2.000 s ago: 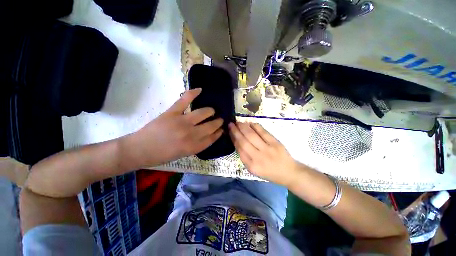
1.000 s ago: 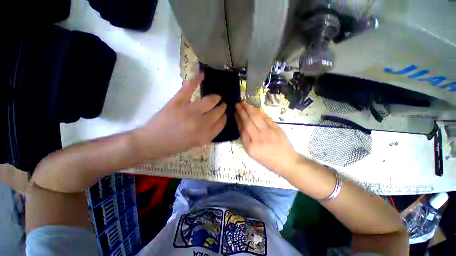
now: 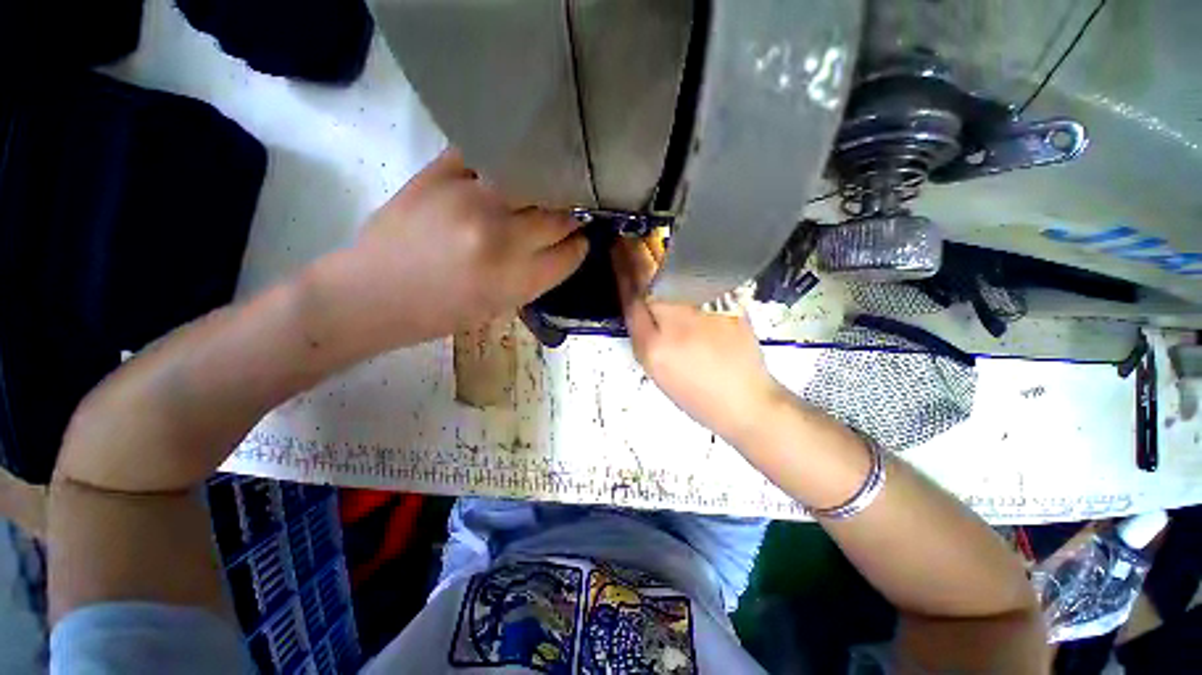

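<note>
The black case panel (image 3: 580,293) lies under the sewing machine head (image 3: 527,92); only its near end shows, and the rest is hidden by the head and my hands. My left hand (image 3: 461,251) is on the panel's left side, fingers bent onto it, fingertips close to the needle area. My right hand (image 3: 692,356) is at the panel's right edge, with its fingertips reaching under the machine head. The needle and presser foot are mostly hidden.
Stacked black case parts (image 3: 145,211) lie at left, another black piece (image 3: 297,33) at top left. Black mesh pieces (image 3: 896,389) lie right of my right hand. A black slotted bracket (image 3: 1147,402) is at far right. A blue crate (image 3: 284,567) and a clear bottle (image 3: 1101,574) are below the table.
The panel has moved away from me, further under the machine head, and both hands moved with it. The machine head looks larger and nearer in the view.
</note>
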